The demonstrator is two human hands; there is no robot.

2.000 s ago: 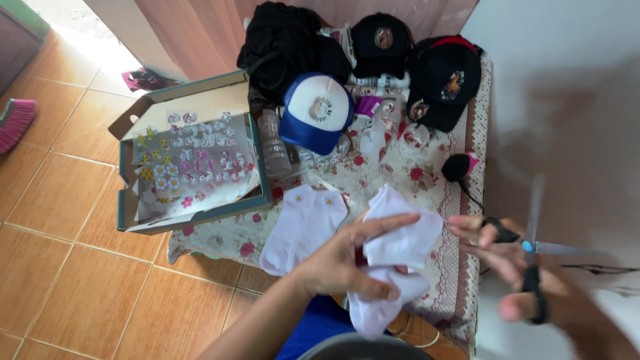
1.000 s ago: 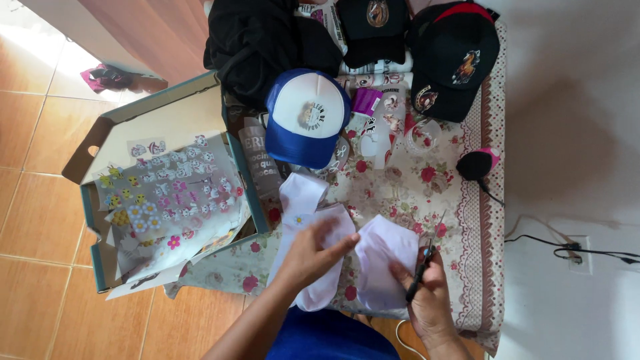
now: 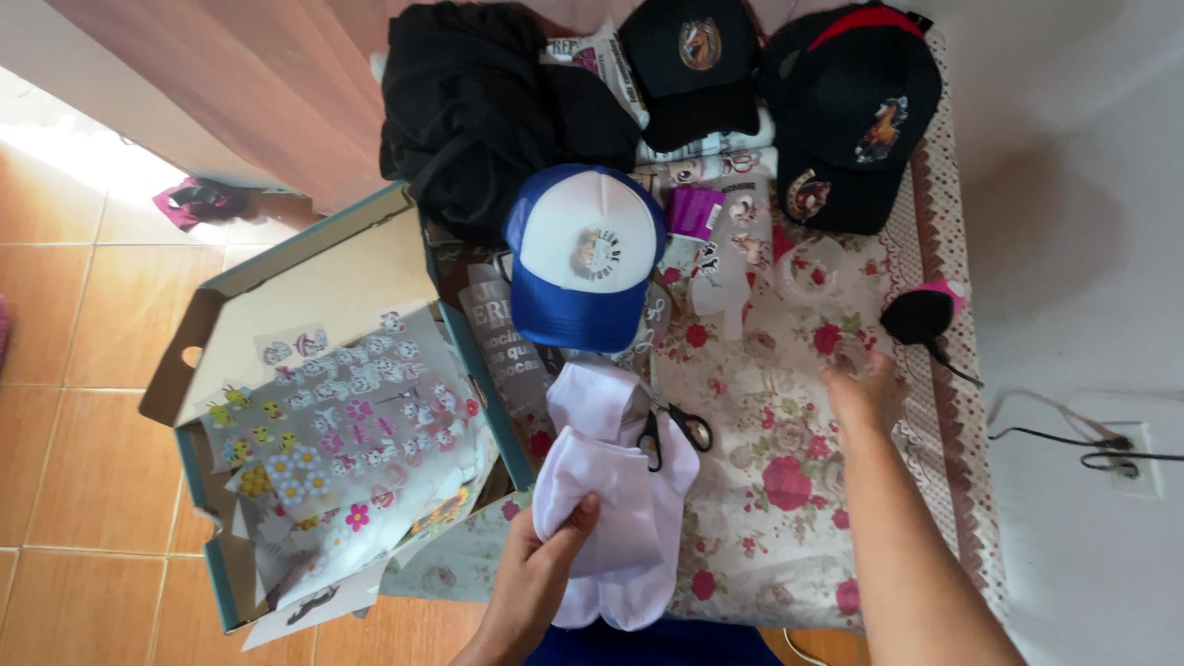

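My left hand (image 3: 555, 546) grips a folded white sock (image 3: 601, 504) between thumb and fingers, above other white socks (image 3: 680, 453) on the flowered tablecloth. Black-handled scissors (image 3: 675, 435) lie on the upper part of those socks. To the right, my right hand (image 3: 865, 388) reaches over the cloth, its fingertips at a small translucent piece that is hard to make out; whether it holds the piece I cannot tell. A black and pink device with a cord (image 3: 920, 313) lies just beyond that hand.
An open cardboard box (image 3: 199, 370) at the left holds sheets of printed stickers (image 3: 370, 407). A blue and white cap (image 3: 587, 259), black caps (image 3: 856, 120), black fabric (image 3: 462, 111) and clear film pieces (image 3: 731, 268) lie toward the back. A cord runs to a wall outlet (image 3: 1133, 460).
The scissors, in my right hand in both earlier frames, now lie on the socks. My right hand has moved away toward the corded device. My left hand now grips the folded sock.
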